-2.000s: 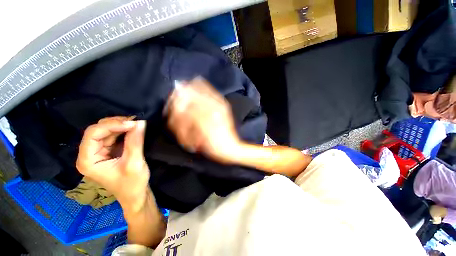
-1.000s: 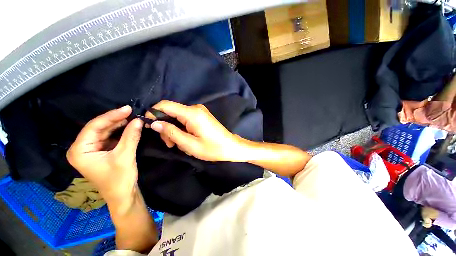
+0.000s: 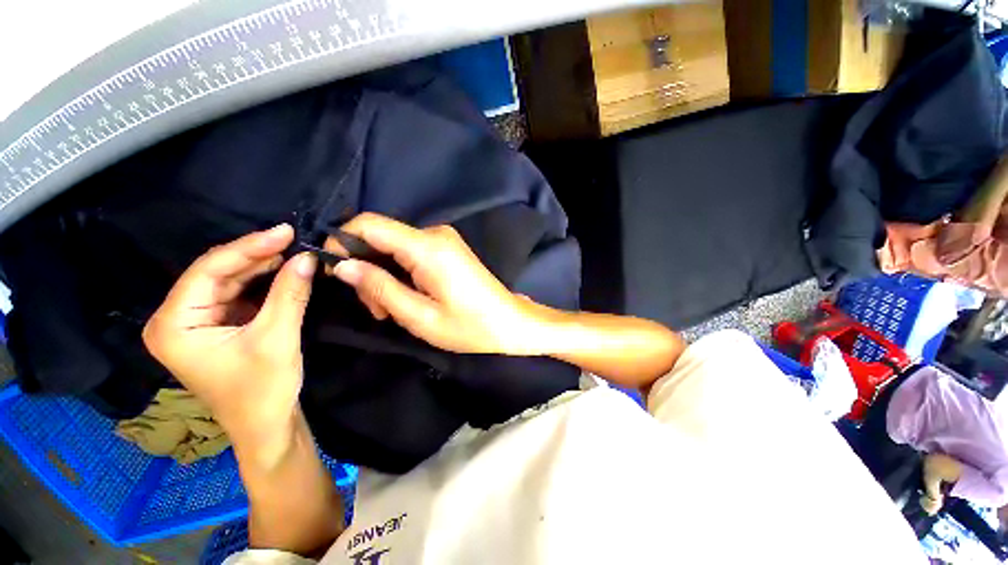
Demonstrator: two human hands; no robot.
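Note:
A large dark garment fills my lap and lies up against the ruler-marked table edge. My left hand pinches a small fold of the garment between thumb and fingertips. My right hand is just to the right of it, with thumb and fingers closed on a thin dark piece whose end meets the left fingertips. Whether that piece is a small tool or a strip of cloth cannot be told. Part of it is hidden in the right fingers.
The ruler-marked table edge curves across the top left. A blue basket with khaki cloth is at lower left. A black flat board lies beyond my forearm. A red basket and a person's lilac sleeve are at right.
My hands were apart two seconds ago, the right one blurred and higher. They came together at the garment fold and have stayed nearly still since one second ago.

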